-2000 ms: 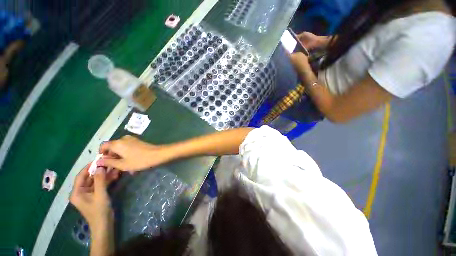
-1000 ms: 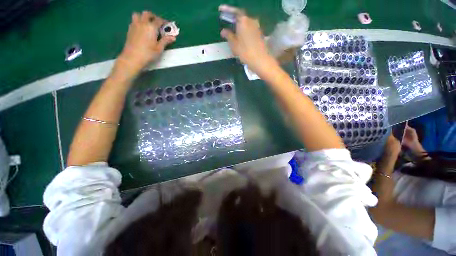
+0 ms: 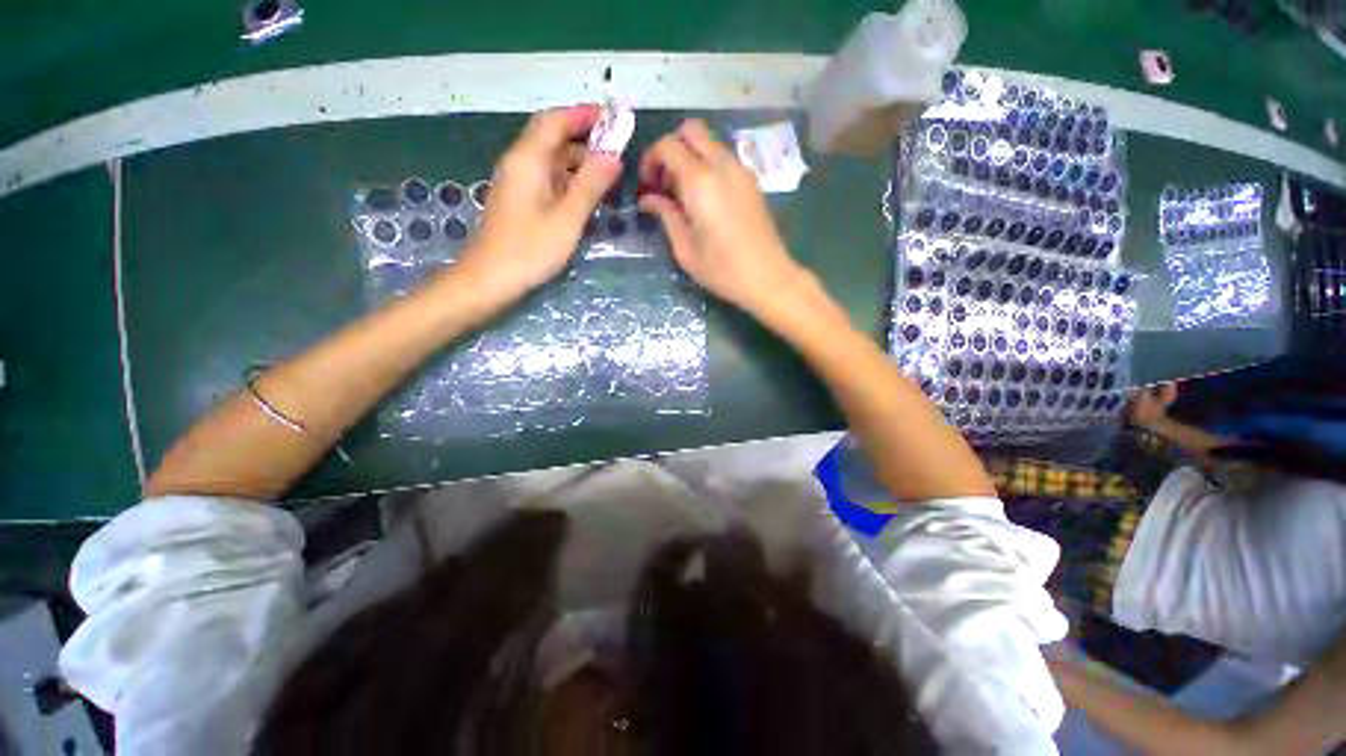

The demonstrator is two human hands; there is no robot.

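My left hand [image 3: 539, 200] holds a small white-pink housing [image 3: 613, 124] between thumb and fingers, tilted on edge above the bench's back edge. My right hand [image 3: 712, 211] is just right of it with fingers curled at the upper right of the blister tray [image 3: 539, 355]; whether something small is between the fingertips cannot be told. The tray lies in front of me with dark discs [image 3: 419, 229] in its two far rows, partly hidden by my hands. Its nearer pockets look clear and shiny.
A translucent bottle [image 3: 883, 74] with its lid open and a white square [image 3: 772, 157] stand and lie near the white rail [image 3: 399, 89]. A larger stack of disc trays [image 3: 1019, 266] lies right. Housings [image 3: 272, 18] are on the green belt. A neighbour's arm [image 3: 1166, 724] is lower right.
The camera view has turned. Both hands have come back from over the belt to above the blister tray, closer together. My left hand still holds a housing; the dark-looking piece at my right hand no longer shows.
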